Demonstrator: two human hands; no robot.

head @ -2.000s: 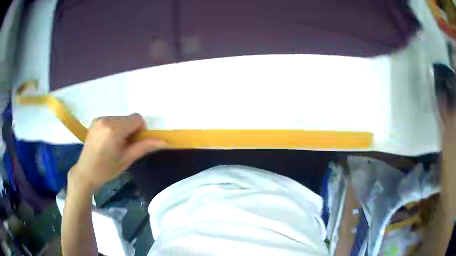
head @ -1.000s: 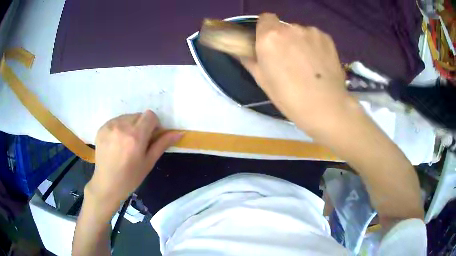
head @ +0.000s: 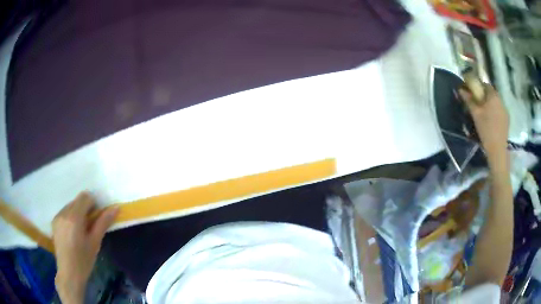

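Observation:
My left hand (head: pixel 80 237) holds the long yellow-orange card strip (head: pixel 228 185) near the front edge of the white-covered table (head: pixel 249 133). The strip runs right from my fingers and its other end bends away at the left. My right hand (head: pixel 487 116) is on the wooden handle of the dark pointed iron (head: pixel 452 107) at the table's right end. The dark purple cloth (head: pixel 196 53) lies flat beyond the strip, apart from it. Two small faint patches (head: pixel 161 95) show on the cloth.
A red basket (head: pixel 489 16) with yellow items is at the upper right. A metal frame (head: pixel 483 56) stands beside the iron. Plastic bags (head: pixel 388 205) with scraps hang at the lower right. A blue crate (head: pixel 29 276) is at the lower left.
The iron and my right hand have moved from over the cloth to the table's right end. My left hand still holds the strip. The view has turned to the right.

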